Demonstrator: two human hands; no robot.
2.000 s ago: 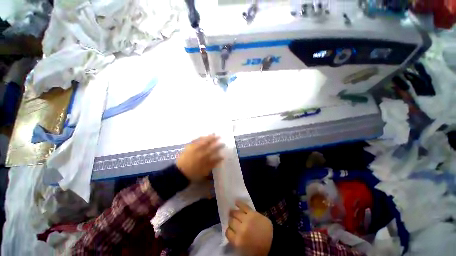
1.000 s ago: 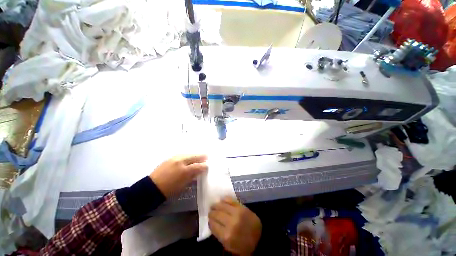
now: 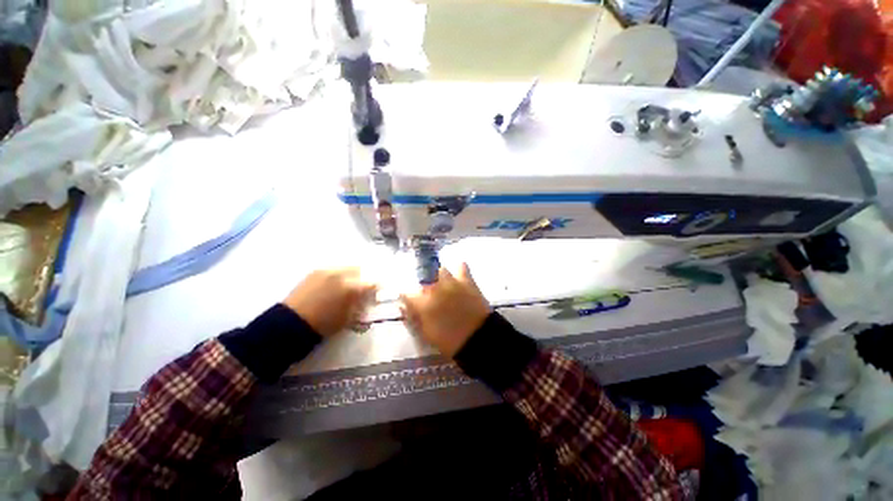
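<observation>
My left hand [image 3: 333, 301] lies on the table just left of the needle area, fingers bent down. My right hand [image 3: 446, 311] is right at the presser foot, fingers pointing at the needle area. Both hands are at the white fabric strip [image 3: 389, 301], which shows only as a bright, washed-out patch between them; its edges cannot be made out. The white sewing machine [image 3: 558, 176] with the blue stripe stands over the work. The needle tip is hidden by glare and my right hand.
Green-and-dark snips [image 3: 588, 305] and a dark green tool [image 3: 693, 274] lie right of my hands. Long white strips [image 3: 98, 294] and a light blue strip [image 3: 196, 262] lie left. A white heap [image 3: 196, 59] is at the back left, white pieces [image 3: 793, 411] at the right.
Both hands have moved up from the table's front edge to the needle area, my right hand farthest. The strip no longer hangs over the front edge between them.
</observation>
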